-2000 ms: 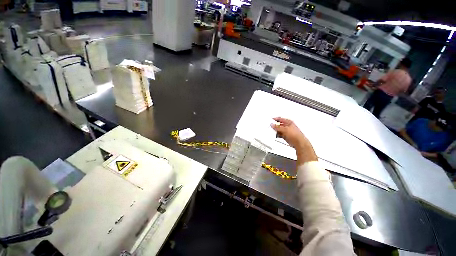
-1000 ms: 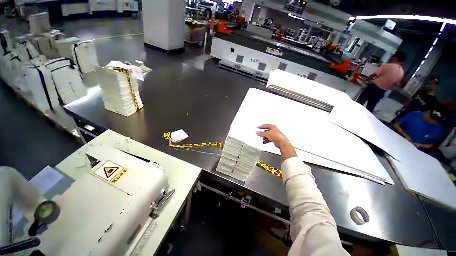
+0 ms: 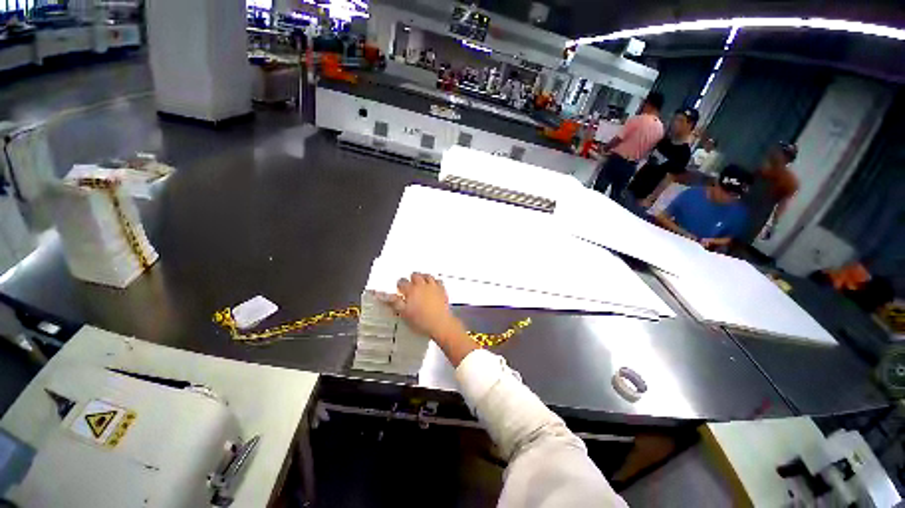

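A grey-white block of layered panels (image 3: 377, 332) stands at the steel table's front edge. My right hand (image 3: 425, 303) is palm down on the block's top right part, fingers slightly bent. No piece shows lifted in it. A yellow-and-black strip (image 3: 298, 325) comes out from the block's left side and its other end shows on the right. A small white tag (image 3: 255, 312) lies at the strip's left end. My left hand is not in view.
White sheets (image 3: 496, 248) lie behind the block on the steel table. A tied bundle (image 3: 104, 233) stands far left. A tape roll (image 3: 628, 383) lies right. The sewing machine (image 3: 129, 437) is at lower left. Several people are at the back right.
The view has turned right, so the table things sit further left. My right hand has come down from above the sheets onto the block's top.
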